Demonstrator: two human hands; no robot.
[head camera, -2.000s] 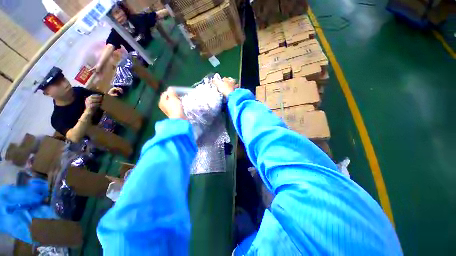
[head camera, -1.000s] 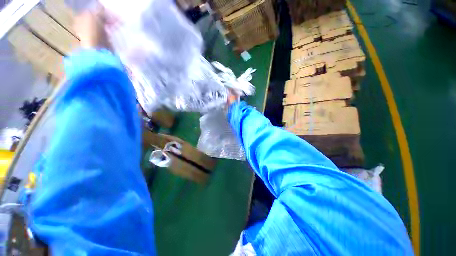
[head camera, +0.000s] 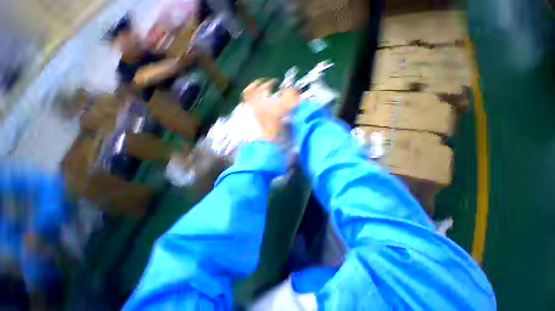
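The view is strongly blurred. My left hand (head camera: 260, 108) and my right hand (head camera: 287, 102) are close together over the green bench top (head camera: 331, 58). Both are closed around a bag of white cables (head camera: 230, 132). White shiny material bulges out to the left below my left hand. Loose white ends (head camera: 316, 76) stick out beyond my right hand. The fingers and the bag's mouth are too blurred to make out.
Stacked brown cartons (head camera: 414, 112) stand along the bench's right side, with a yellow floor line (head camera: 481, 164) beyond. A person in dark clothes (head camera: 143, 67) is across the bench, near brown boxes (head camera: 173, 112). A blue sleeve shows at far left.
My left hand and the bag have come down from the upper left, and my hands are now together. The view has shifted, showing the people and boxes opposite again.
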